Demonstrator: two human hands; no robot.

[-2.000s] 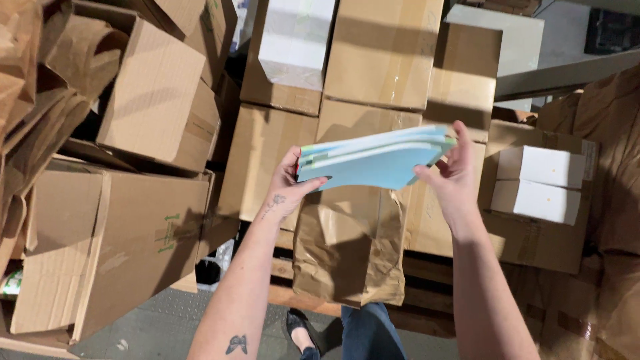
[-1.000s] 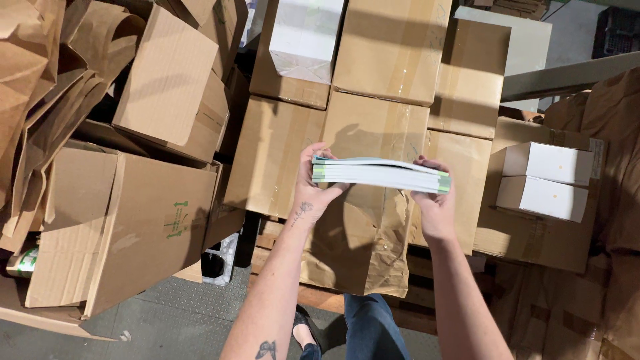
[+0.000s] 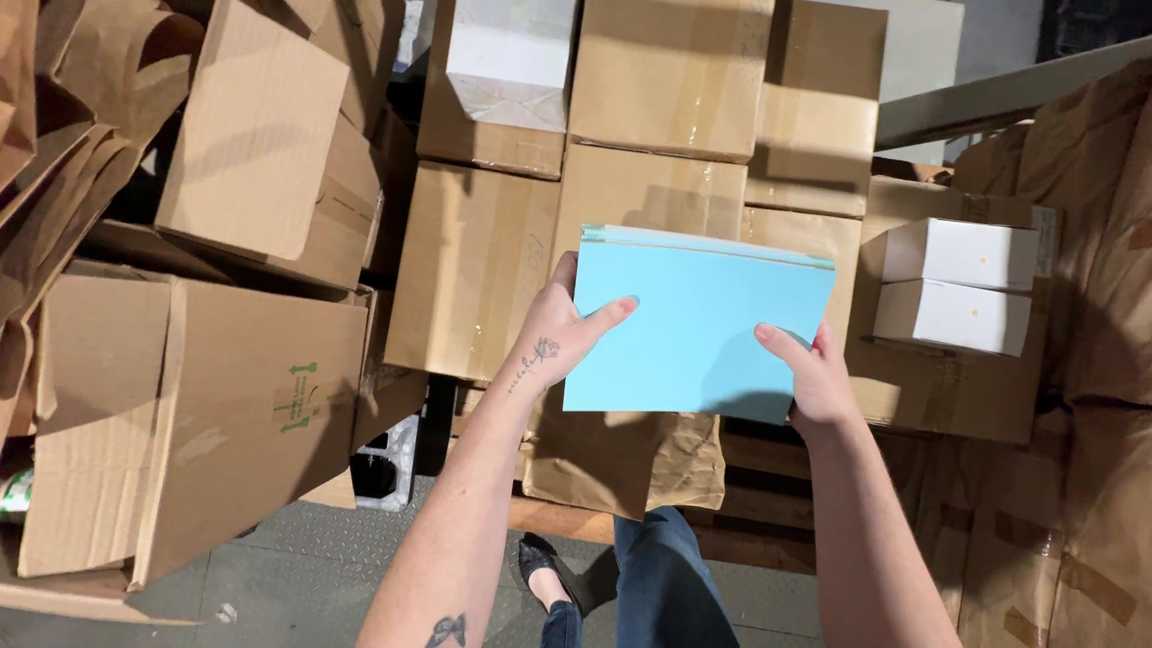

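Observation:
A stack of light-blue paper-like sheets or booklets (image 3: 688, 337) is held up in front of me, its broad blue face showing and its layered edge along the top. My left hand (image 3: 576, 328) grips the left side, thumb on the face, fingers hidden behind. On the right side, my right hand (image 3: 810, 369) holds it the same way. Below and behind the stack, a crumpled brown kraft paper sheet (image 3: 621, 468) hangs over the near edge of taped cardboard boxes (image 3: 477, 261).
Open cardboard boxes (image 3: 261, 387) and brown packing paper (image 3: 99, 99) stand at left. Two small white boxes (image 3: 963, 315) rest on a carton at right, beside paper-wrapped bulk (image 3: 1116, 315). A wooden pallet (image 3: 576, 520) lies under the cartons. A white package (image 3: 508, 63) sits on a rear carton.
The stack was edge-on a second ago; now its broad blue face is turned toward me. Both hands still hold its sides, with the thumbs now lying on the face.

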